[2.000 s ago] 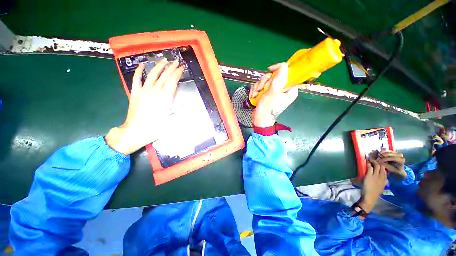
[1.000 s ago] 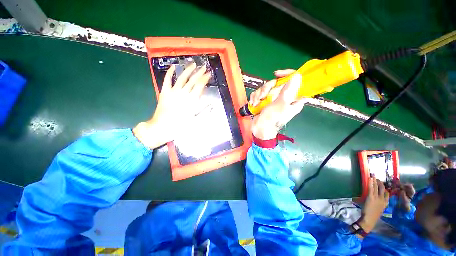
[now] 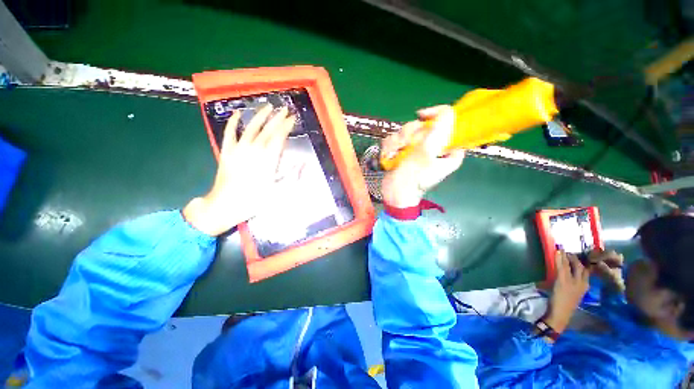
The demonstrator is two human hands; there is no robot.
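Observation:
My right hand [image 3: 417,158] is closed around the yellow-orange electric screwdriver [image 3: 502,115]. Its tip points down-left, over the round mesh dish [image 3: 374,173] beside the frame. My left hand [image 3: 247,171] lies spread, palm down, over the open black tablet unit [image 3: 335,185], fingertips near the circuit board end. It grips nothing that I can see. The hand hides part of the board and of the shiny silver-white battery [image 3: 302,205]. A red-orange frame [image 3: 346,156] surrounds the tablet. A red band is on my right wrist.
A worn white metal rail [image 3: 129,76] runs behind the frame, with the green conveyor belt beyond. A blue bin [image 3: 9,173] is at the left edge. A black unit [image 3: 561,133] lies on the belt. At the right, a person in blue works on another red-framed tablet [image 3: 572,232].
The view has shifted back and forth. The mesh dish was covered a second ago and shows again beside the screwdriver tip. My left hand stays on the tablet.

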